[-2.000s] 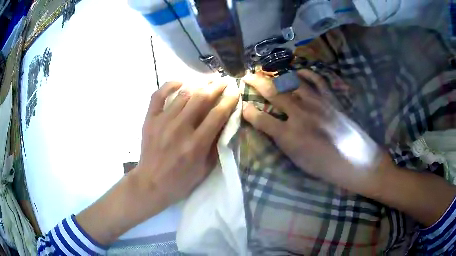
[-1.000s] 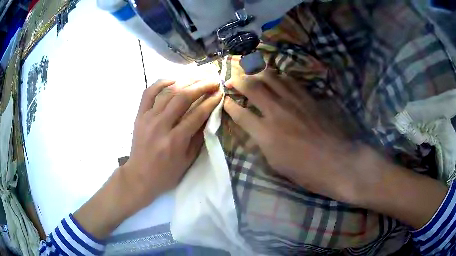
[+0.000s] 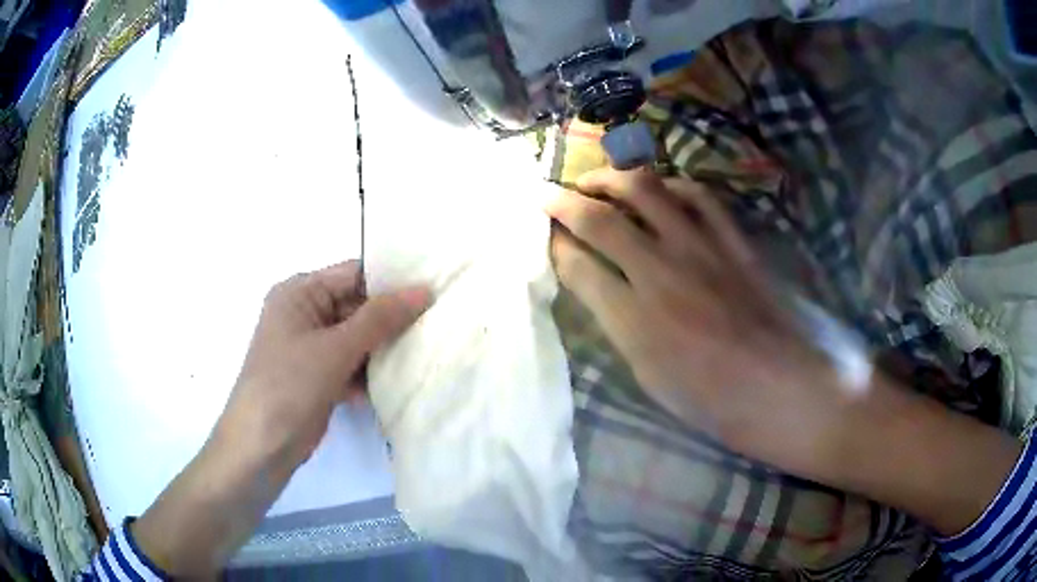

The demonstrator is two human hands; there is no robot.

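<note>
The cream strip (image 3: 478, 398) lies flat left of the seam and hangs over the table's front edge. My left hand (image 3: 318, 352) pinches its left edge between thumb and fingers. The plaid lining (image 3: 682, 489) lies right of the seam, wrinkled. My right hand (image 3: 694, 318) lies on the plaid with fingers spread, fingertips at the seam beside the strip, pressing the cloth. The sewing machine's presser foot area (image 3: 534, 127) is just beyond my right fingertips; glare hides the needle point.
The machine head (image 3: 489, 46) hangs over the far side of the work, with a dark round dial (image 3: 611, 99). The white table (image 3: 205, 296) has a scale along its front edge. Cream cloth pieces are at far left (image 3: 28, 421) and right (image 3: 989, 318).
My left hand has moved left and nearer from the seam and now holds the strip's left edge. The strip is spread wider. My right hand stays on the plaid by the seam.
</note>
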